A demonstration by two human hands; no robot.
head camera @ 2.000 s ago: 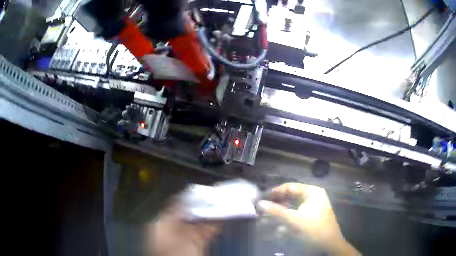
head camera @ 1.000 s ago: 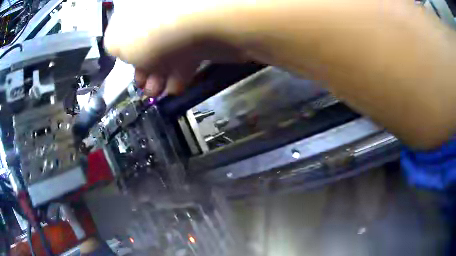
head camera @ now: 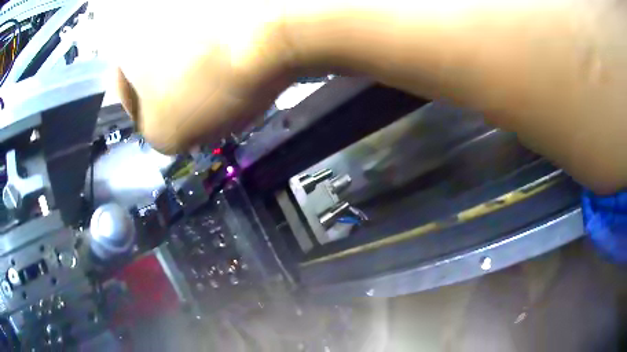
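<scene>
My right hand (head camera: 199, 103) reaches in from the right across the top of the view, blurred and very bright. Its fingers point down at the upper left and are mostly hidden, so its grip does not show. A whitish, smooth shape (head camera: 130, 172) lies just below the hand; whether it is a wipe or a machine part is unclear. A silver knob with a rounded end (head camera: 111, 230) stands below that, beside a grey metal stage block (head camera: 27, 258). My left hand is out of view.
A red panel (head camera: 146, 289) is beside the knob. A dark block with small screws (head camera: 206, 240) and a glowing magenta light (head camera: 230, 170) are right of it. A silver fitting (head camera: 323, 199) sits between dark rails. A long metal rail (head camera: 440, 271) crosses the lower right.
The view has moved closer to the stage and knob. My right hand, seen with a white wipe two seconds ago, is now over the fixture at the upper left. My left hand has left the picture.
</scene>
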